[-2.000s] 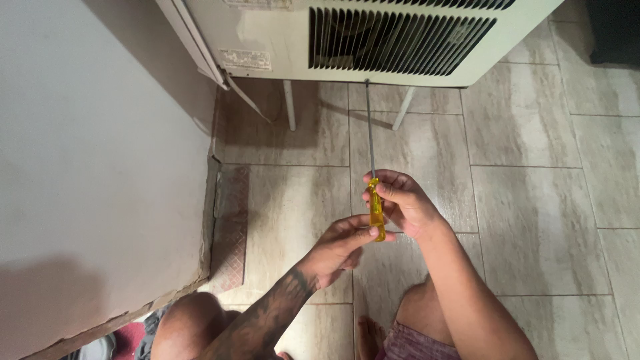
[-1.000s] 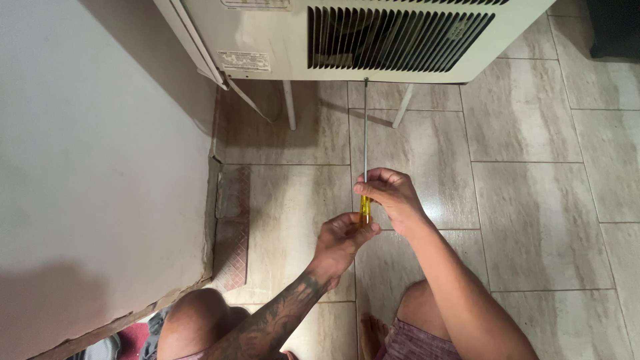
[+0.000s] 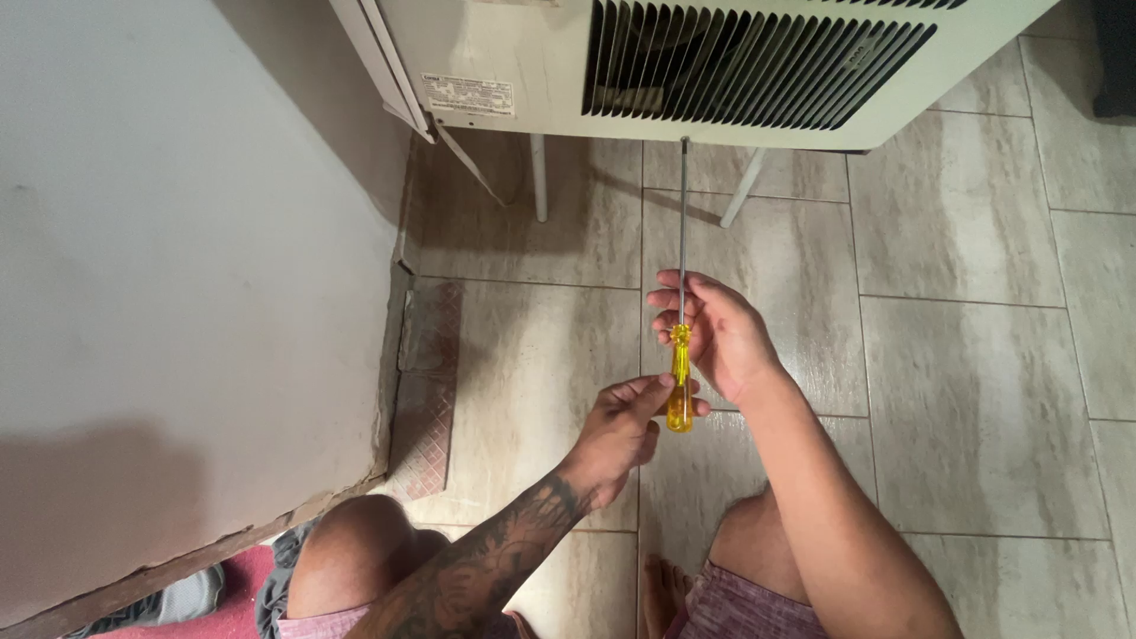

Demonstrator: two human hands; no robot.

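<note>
A long screwdriver (image 3: 681, 382) with a transparent yellow handle points away from me, its steel shaft reaching the lower edge of a cream louvred appliance housing (image 3: 550, 98). The tip meets that edge just below the dark vent grille (image 3: 754, 67); the screw or hole there is hidden. My left hand (image 3: 621, 430) pinches the lower part of the handle between thumb and fingers. My right hand (image 3: 723, 333) is around the shaft just above the handle, with its fingers loosely curled behind it; whether it grips the shaft is unclear.
Two pale legs (image 3: 540, 177) stand beneath the appliance, and a cable (image 3: 475, 169) hangs at its left. A white wall (image 3: 195, 266) with a broken lower edge runs along the left. My knees flank the tiled floor (image 3: 967, 399). A dark object (image 3: 1120, 62) is at top right.
The right hand's fingers have loosened from the top of the yellow handle, which now shows more fully. The screwdriver's tip stays at the housing's edge.
</note>
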